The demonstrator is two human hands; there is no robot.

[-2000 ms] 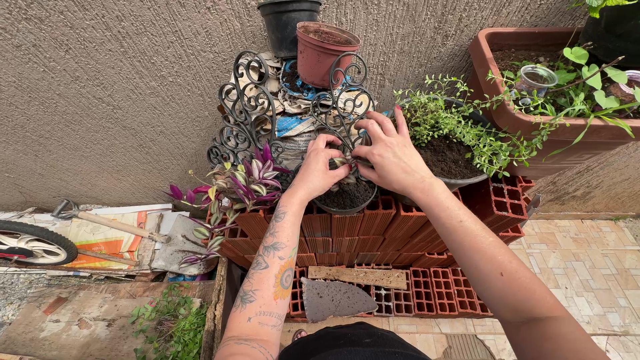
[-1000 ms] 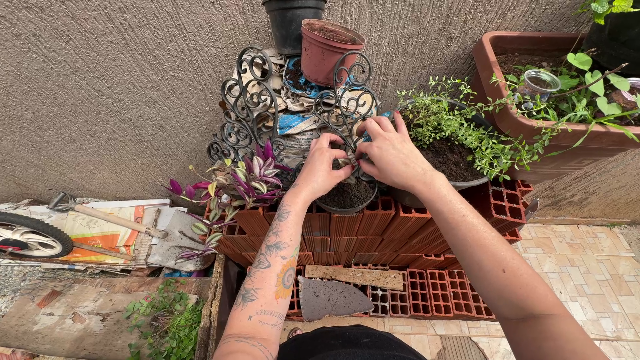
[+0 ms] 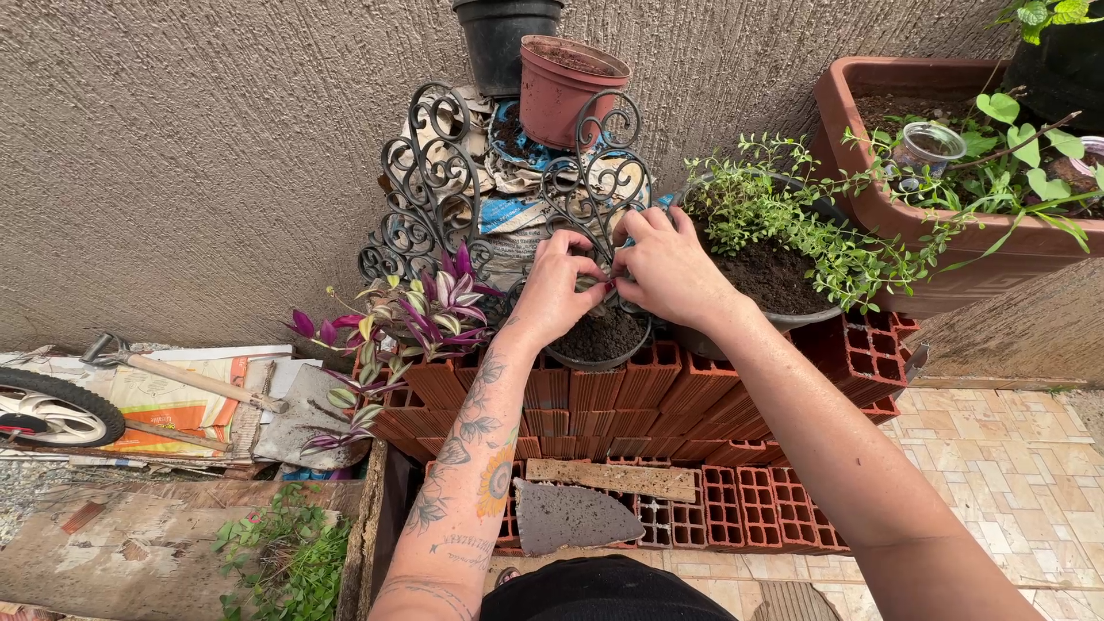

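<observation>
Both of my hands meet above a small dark pot of soil (image 3: 599, 338) on the stacked bricks. My left hand (image 3: 561, 289) comes from the left with bent fingers, and my right hand (image 3: 664, 263) faces it, fingertips close together. What lies between the fingers is mostly hidden, so a hold cannot be made out. Just behind them rises a black scrollwork metal stand (image 3: 604, 185). A purple and green striped-leaf plant (image 3: 444, 310) grows left of my left hand. Right of my right hand stands a wide pot (image 3: 798, 319) with soil and a small-leaved green plant (image 3: 759, 207).
Hollow red bricks (image 3: 655, 379) support the pots. A reddish plastic pot (image 3: 569, 95) and a black pot (image 3: 509, 43) stand behind. A brown planter (image 3: 949, 237) is at right. A wood strip (image 3: 612, 479) and a flat grey piece (image 3: 573, 517) lie in front; a shovel (image 3: 310, 418) lies left.
</observation>
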